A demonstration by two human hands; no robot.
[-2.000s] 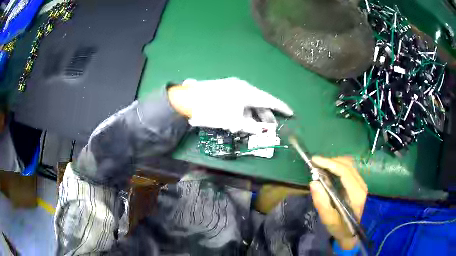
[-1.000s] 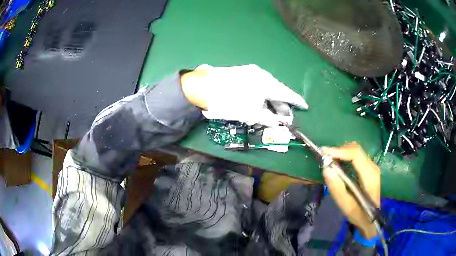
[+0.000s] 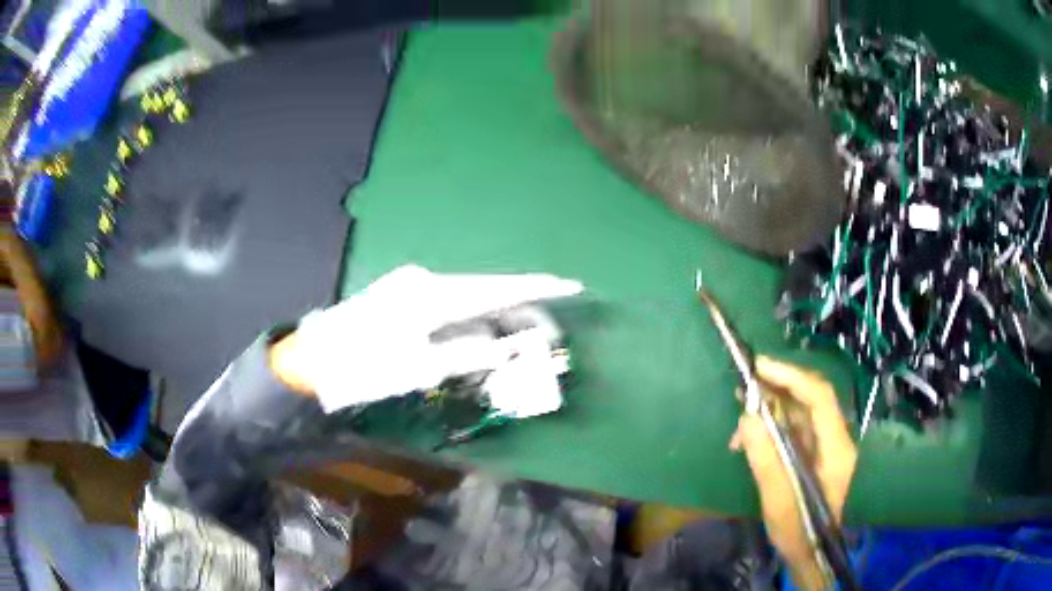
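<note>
My left hand [image 3: 404, 337], in a white glove, is over the green bench near its front edge. Its fingers are on a small white plastic housing [image 3: 527, 383]. A circuit board [image 3: 456, 404] with a green wire lies partly hidden under the glove, left of the housing; both are blurred. My bare right hand [image 3: 799, 450] holds a soldering iron [image 3: 756, 393] like a pen, its tip pointing up and away, clear of the housing.
A grey-brown fume hood [image 3: 704, 173] stands at the back. A tangled heap of black parts with green and white wires [image 3: 923, 231] lies at the right. A dark mat [image 3: 254, 150] covers the left, with yellow-topped parts [image 3: 112, 185] along it. The bench [image 3: 461, 173] is green.
The iron's tip has parted from the housing. My left hand has moved left with the housing and board, away from the iron. The camera view has also shifted.
</note>
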